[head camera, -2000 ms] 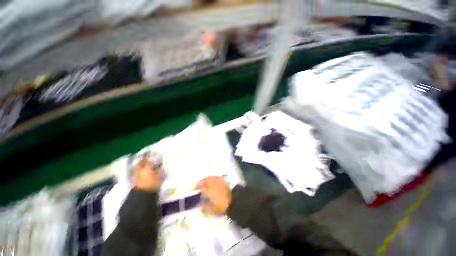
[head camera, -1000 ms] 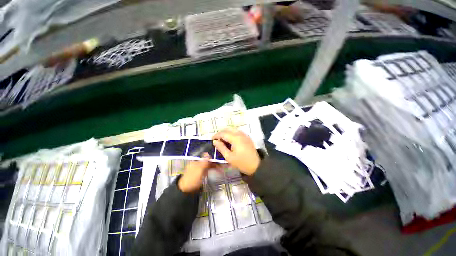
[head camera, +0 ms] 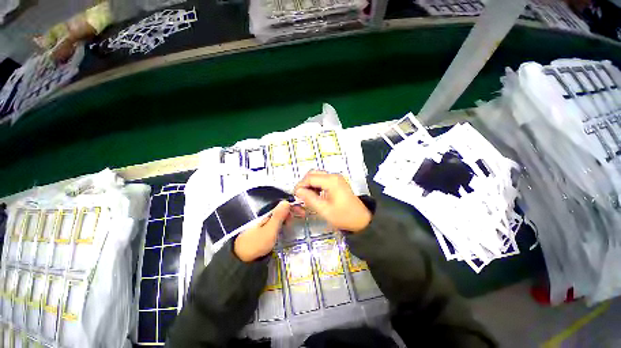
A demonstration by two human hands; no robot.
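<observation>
My left hand [head camera: 262,233] and my right hand [head camera: 331,200] meet over the blister tray [head camera: 293,307]. Between them they hold a die-cut sheet of pads [head camera: 235,214], a white-bordered strip with black rectangles, which curves up and hangs out to the left. My right fingertips pinch its right end; my left fingers grip its lower edge beside them. What exactly lies between the fingertips is too small to tell. The tray holds frames in rows, several with yellow strips, two plain dark-rimmed at its upper left. My forearms hide part of the tray.
A stack of pad sheets [head camera: 161,265] lies left of the tray, then the left tray stack [head camera: 51,272]. The waste pile [head camera: 470,217] with loose black pieces [head camera: 442,173] lies right, beside the right tray stack [head camera: 579,136]. Behind are the green conveyor [head camera: 259,95], a slanted post [head camera: 470,58] and another person's gloved hand [head camera: 75,30].
The strip was held out nearly flat; now it is bent upward and tilted down to the left. My fingertips have come together at its right end. The camera view has shifted.
</observation>
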